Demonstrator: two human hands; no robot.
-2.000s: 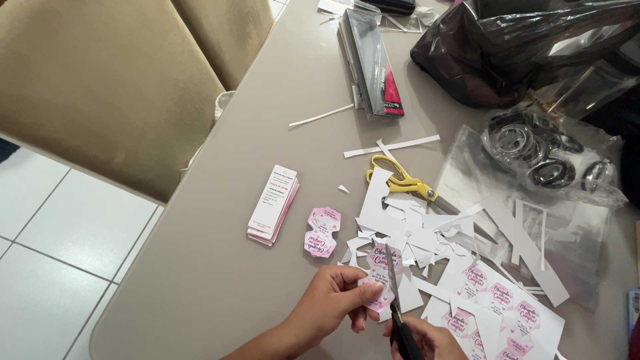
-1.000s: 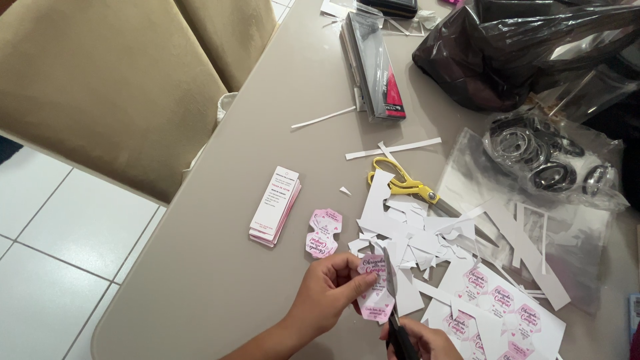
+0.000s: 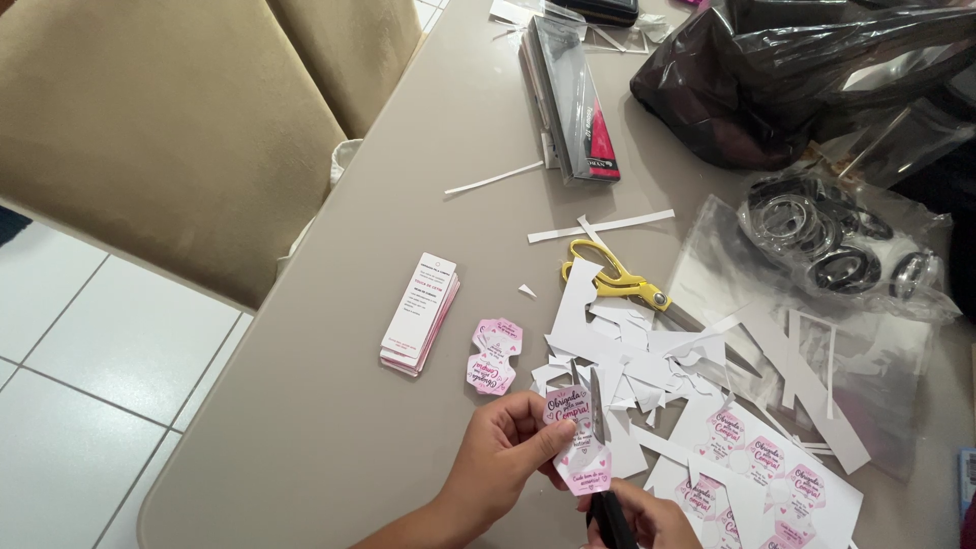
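Note:
Near the bottom middle, my left hand (image 3: pixel 507 465) pinches a pink printed card tag (image 3: pixel 583 457) between thumb and fingers. My right hand (image 3: pixel 648 518) grips black-handled scissors (image 3: pixel 610 518), whose blades are parted along the tag's right edge. A small pile of cut pink tags (image 3: pixel 494 357) lies up and left of my left hand. Beside it stands a stack of narrow printed cards (image 3: pixel 422 313). White paper scraps (image 3: pixel 633 343) spread beyond the blades, partly over yellow-handled scissors (image 3: pixel 621 282). Printed sheets of pink tags (image 3: pixel 801 488) lie right of my right hand.
A clear plastic box (image 3: pixel 572 107) stands at the top middle, and a black plastic bag (image 3: pixel 732 84) is at the top right. Below that bag, a clear bag of black hair ties (image 3: pixel 839 236) lies near clear plastic sleeves (image 3: pixel 900 381). Upholstered chairs (image 3: pixel 168 137) border the table's left edge.
The pink tag has turned in my left hand, and its lower printed end now shows more than two seconds ago. Both hands remain in about the same place.

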